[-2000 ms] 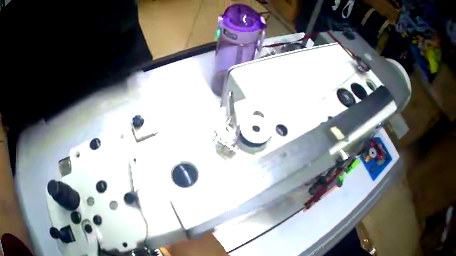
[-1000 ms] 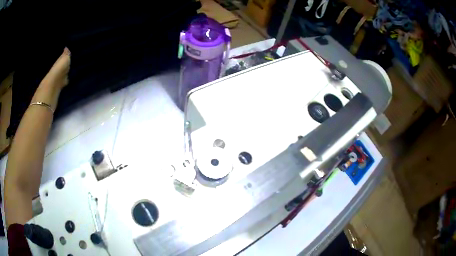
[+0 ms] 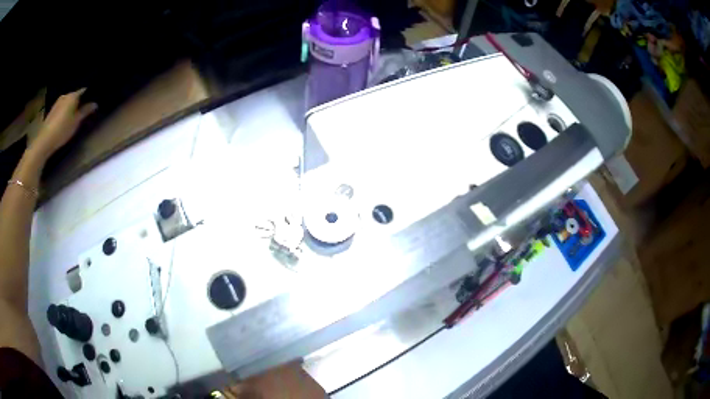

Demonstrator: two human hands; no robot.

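My left hand (image 3: 62,123) reaches out at the far left, past the table's back edge. Its fingers look slightly apart and nothing shows in them; it is beside black fabric (image 3: 148,39) that hangs or lies behind the table. A brown, skin-like patch (image 3: 284,382) at the bottom edge may be my right hand or forearm; it is cut off and its fingers are hidden. The white sewing machine head (image 3: 405,140) lies across the view, seen from above. The needle area is hidden.
A purple bottle (image 3: 340,62) stands behind the machine. On the table's near side are red-handled tools (image 3: 483,300), a green clip (image 3: 532,253) and a blue tray (image 3: 578,234) of small parts. Cardboard (image 3: 148,109) lies behind the table; coloured scraps are at upper right.
My left arm has come into view since the oldest frame and has since shifted left. The black fabric has moved back from the table, uncovering cardboard. The camera view has shifted.
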